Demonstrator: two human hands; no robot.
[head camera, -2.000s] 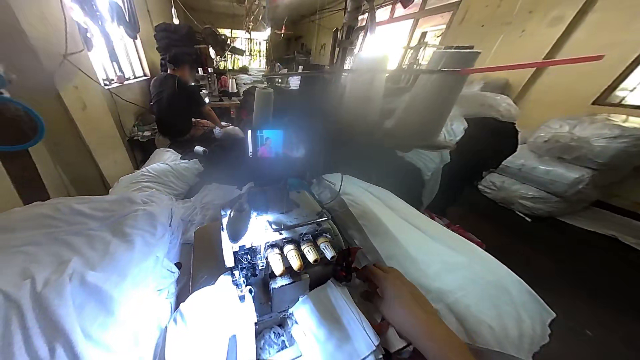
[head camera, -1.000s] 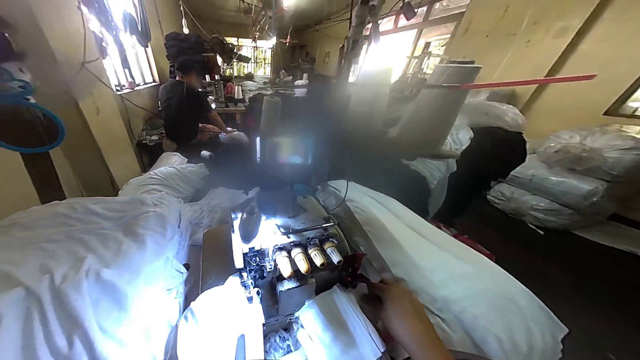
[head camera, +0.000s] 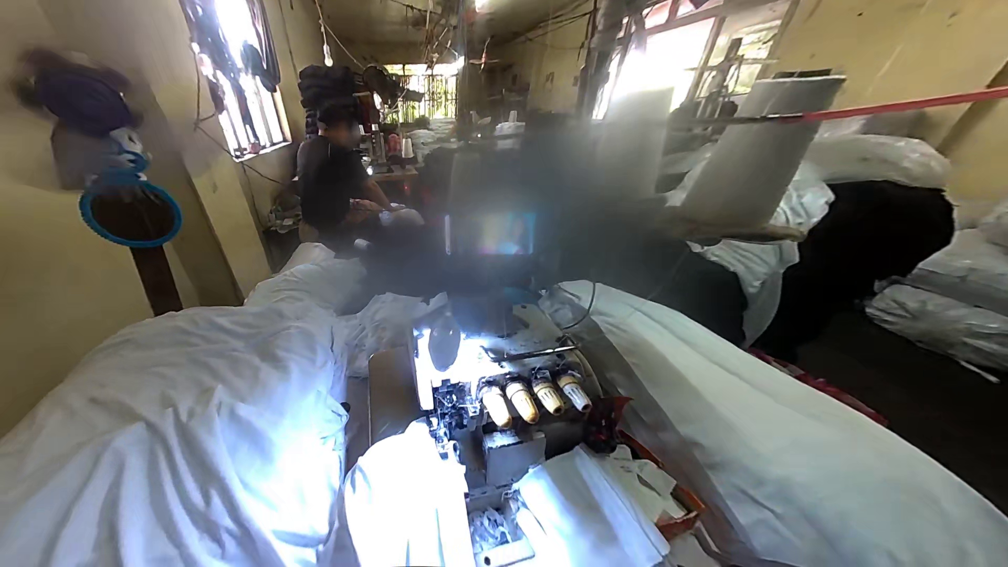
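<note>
Neither of my hands shows in the head view now. An overlock sewing machine (head camera: 516, 358) stands at the lower middle, lit brightly, with several cream tension knobs (head camera: 521, 400) in a row on its front. White fabric (head camera: 405, 492) lies over the machine's left front, close to its needle area. A folded white cloth (head camera: 591, 504) rests at the front right of the machine, beside a small tray (head camera: 504, 551) holding scraps. To the right of the knobs is a dark red item (head camera: 605, 421), too unclear to name.
White fabric is heaped at left (head camera: 181, 425), and more white fabric (head camera: 756, 409) stretches along the right. Large thread cones (head camera: 752, 153) stand behind the machine. A person (head camera: 327, 173) sits at the back left. Plastic-wrapped bundles (head camera: 945, 315) lie at far right.
My right hand, seen near the machine's right side in both earlier frames, is out of view. The view has turned slightly left.
</note>
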